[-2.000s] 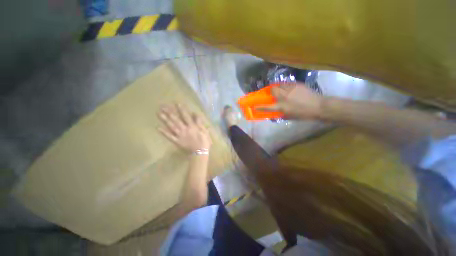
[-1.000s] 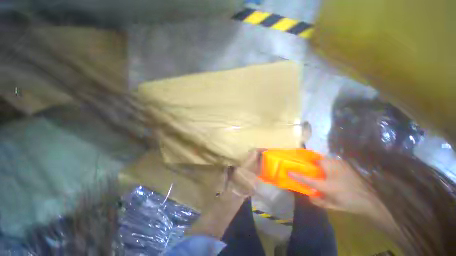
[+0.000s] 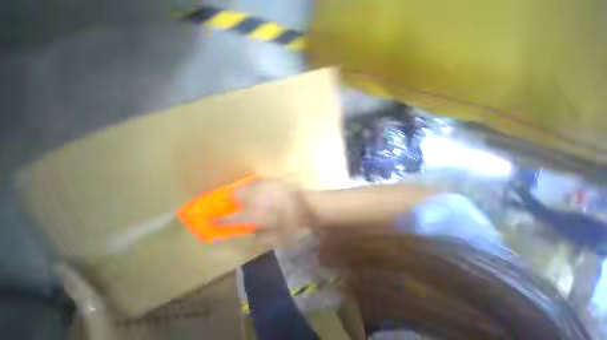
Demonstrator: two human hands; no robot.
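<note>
The closed brown carton (image 3: 266, 126) fills the left and middle of the view. A pale, shiny strip like tape (image 3: 140, 232) runs along its top. My right hand (image 3: 273, 211) grips the bright orange tape dispenser (image 3: 216, 214) low over the carton top; blur hides whether it touches. My left hand (image 3: 74, 282) is small and blurred at the carton's lower left edge, with a shiny band at the wrist; its fingers are not clear.
A large yellow woven sack (image 3: 452, 60) bulges at the upper right. Dark bagged garments (image 3: 386, 143) in glossy plastic lie beyond the carton's right edge. Black-and-yellow floor tape (image 3: 246, 26) crosses the top. Blurred long brown strands hang at the lower right.
The dispenser and my right hand have moved left over the carton top. My left hand has moved from beside the dispenser to the carton's far left edge. The view has shifted.
</note>
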